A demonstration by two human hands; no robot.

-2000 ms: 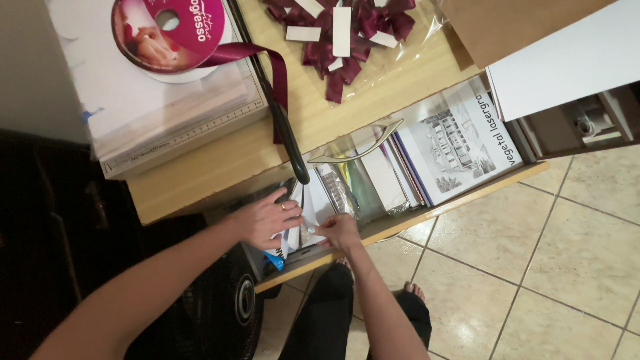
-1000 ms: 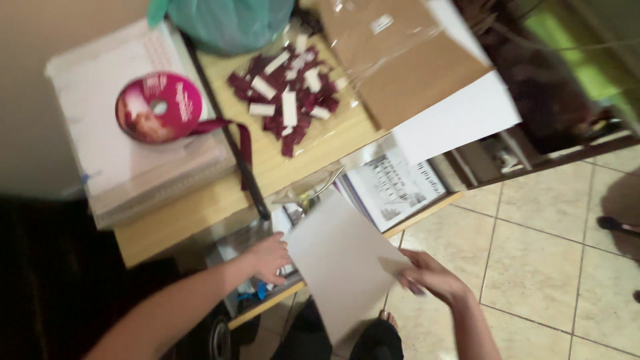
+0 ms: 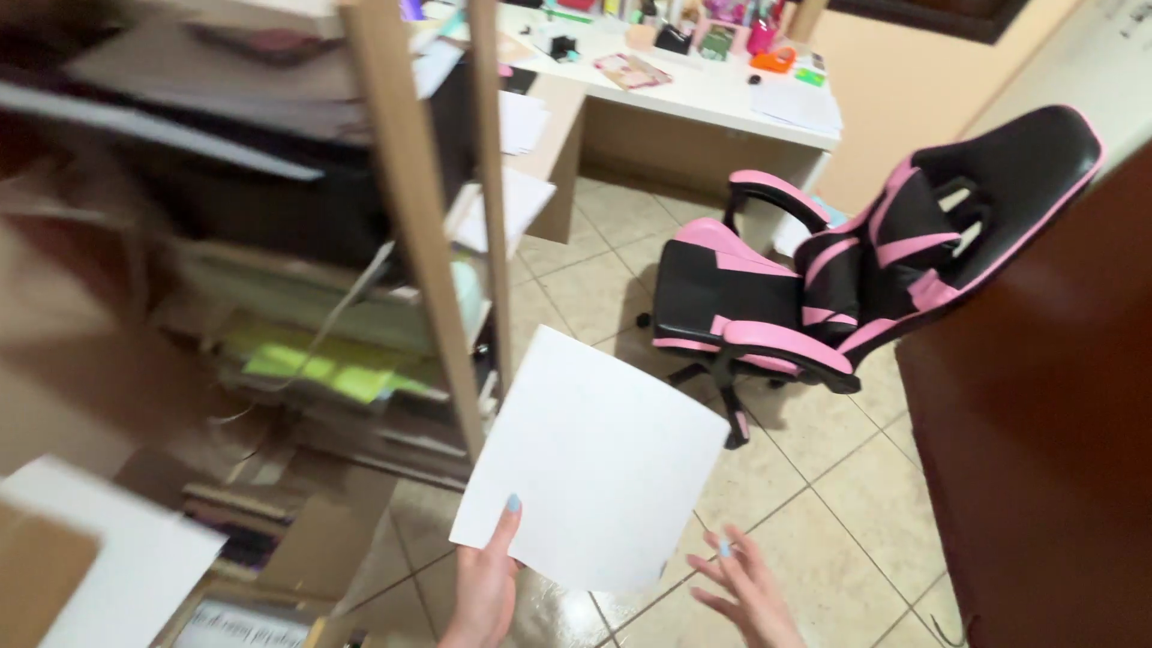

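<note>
A white sheet of paper or thin card (image 3: 598,459) is held by its lower left corner in my left hand (image 3: 486,571), the thumb lying on top. To the right of the sheet's lower edge is my right hand (image 3: 742,585), fingers spread, touching nothing. The sheet hangs over the tiled floor between a shelf unit and a chair. At the bottom left, the open drawer holds a printed booklet (image 3: 238,625), partly cut off by the frame.
A black and pink gaming chair (image 3: 792,288) stands to the right, near a dark red-brown surface (image 3: 1044,387). Blurred shelves with wooden uprights (image 3: 409,216) fill the left. Beyond is a white desk (image 3: 702,99) bearing stationery. White paper (image 3: 117,558) and brown cardboard (image 3: 40,567) lie lower left.
The view has swung from the drawer toward the chair and desk. My hands were in the drawer first, then at the white sheet. My left hand now holds it and my right has let go.
</note>
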